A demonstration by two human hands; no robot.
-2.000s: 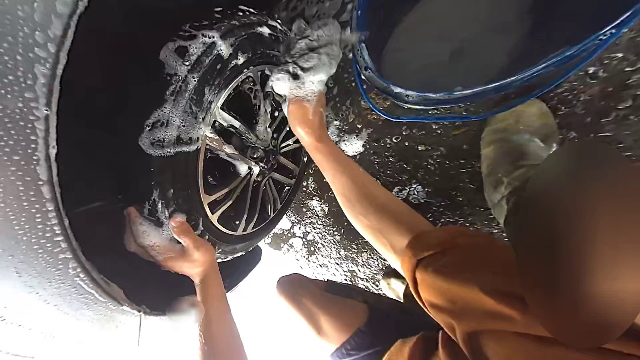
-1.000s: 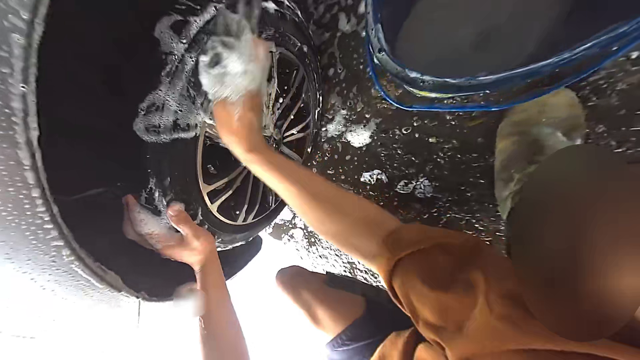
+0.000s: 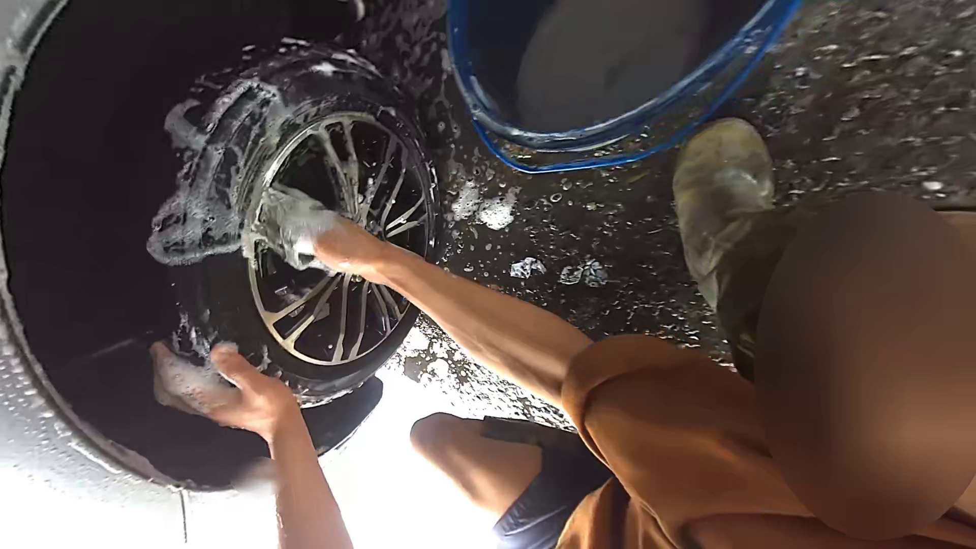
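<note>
My right hand (image 3: 347, 244) holds a grey, foam-covered wash cloth or mitt (image 3: 293, 225) against the spokes of a car's alloy wheel (image 3: 343, 328). The cloth is blurred, and the hand partly hides the wheel's hub. Foam coats the upper part of the black tyre (image 3: 229, 160) in the view. At lower left, my left hand (image 3: 232, 393) is beside the tyre tread within the wheel arch, foam on its fingers, thumb apart, holding nothing. Whether it touches the tyre I cannot tell.
A blue-rimmed tub (image 3: 564, 164) of dark liquid stands at the top. Wet, dark ground (image 3: 534, 305) with foam spots lies beside the wheel. A wet shoe (image 3: 724, 175) and a bent knee (image 3: 465, 450) are near. The car's droplet-covered fender (image 3: 46, 457) curves along the left.
My right hand, with the cloth, has moved from the tyre's upper part down onto the wheel's spokes. My left hand has stayed beside the tyre.
</note>
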